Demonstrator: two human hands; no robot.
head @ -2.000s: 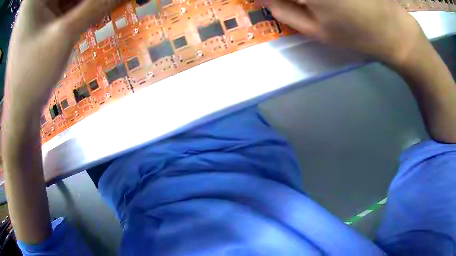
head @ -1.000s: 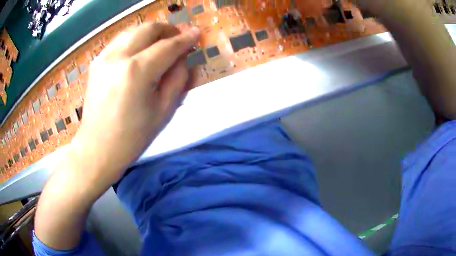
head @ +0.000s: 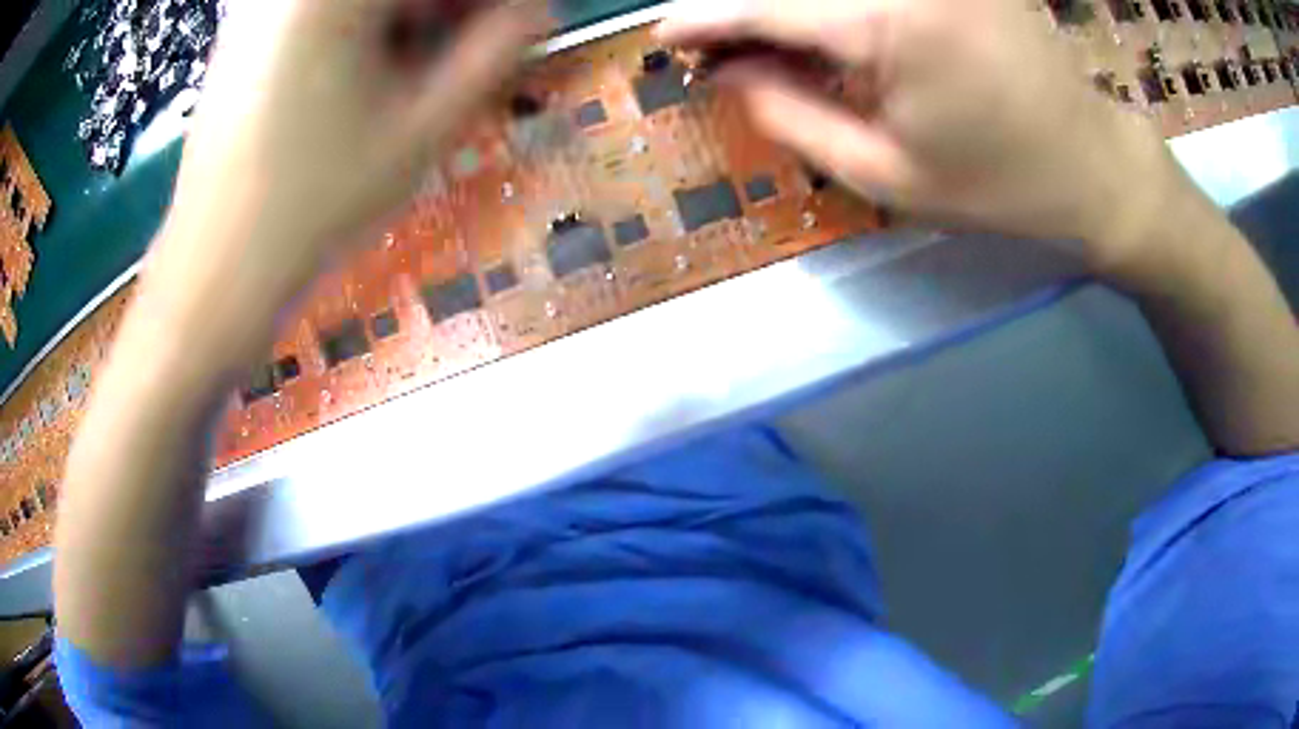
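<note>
The orange-brown circuit board panel (head: 627,292) lies in the track, with rectangular cut-outs in two rows. My left hand (head: 378,128) is raised over the board at the upper left, blurred; something dark shows at its fingers, but I cannot tell whether it is held. My right hand (head: 912,107) is over the board's far row, its thumb and fingers close together around a dark spot that may be a small black component. The fingertips partly hide the board there.
The silver metal rail (head: 570,413) runs along the near side. A heap of black and silvery parts (head: 143,64) lies on the green mat (head: 64,171) at the upper left. A loose board piece (head: 17,228) lies at the far left. Boards with several black parts (head: 1211,57) continue at the upper right.
My left hand has moved up and away from the near row of cut-outs. My right hand has come further into view over the far row. The camera view has shifted.
</note>
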